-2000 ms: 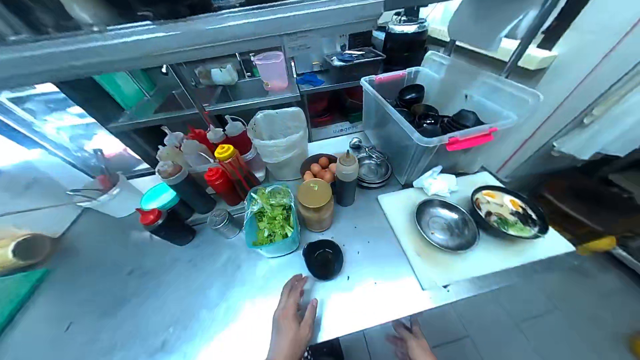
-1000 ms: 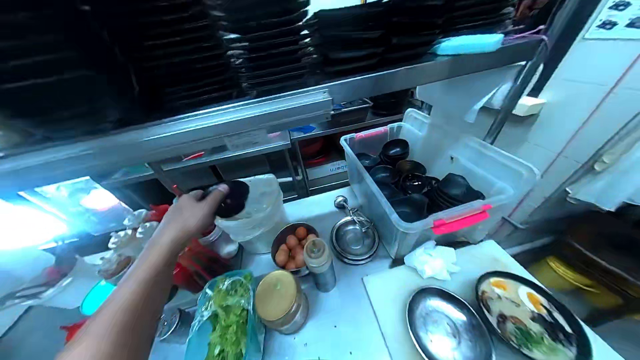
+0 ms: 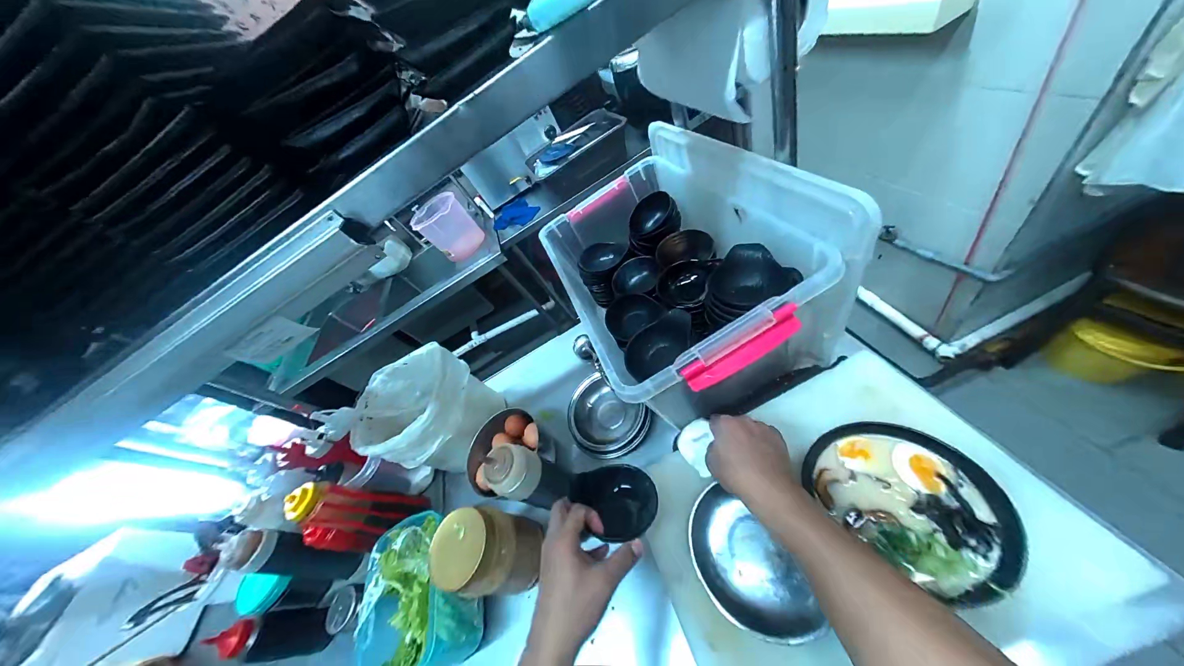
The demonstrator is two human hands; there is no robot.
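A small black bowl (image 3: 618, 502) is held at its rim by my left hand (image 3: 583, 560), beside a squeeze bottle and a lidded jar (image 3: 486, 551). My right hand (image 3: 747, 451) closes around part of a crumpled white cloth or paper (image 3: 696, 446) on the white cutting board (image 3: 856, 393). Below my right hand lies an empty steel bowl (image 3: 754, 564). To its right, a black bowl of soup (image 3: 914, 513) holds halved eggs, greens and dark strips.
A clear bin (image 3: 592, 305) with stacked black bowls stands behind the board. Brown eggs (image 3: 514, 427), steel bowls (image 3: 608, 416), a bag-lined container (image 3: 421, 407), lettuce (image 3: 407, 583) and sauce bottles (image 3: 356, 507) are close by. A metal shelf edge (image 3: 444, 139) crosses above.
My left hand has come down from near the bag-lined container and now holds a black bowl by the jar. My right hand has come into view at the white cloth or paper.
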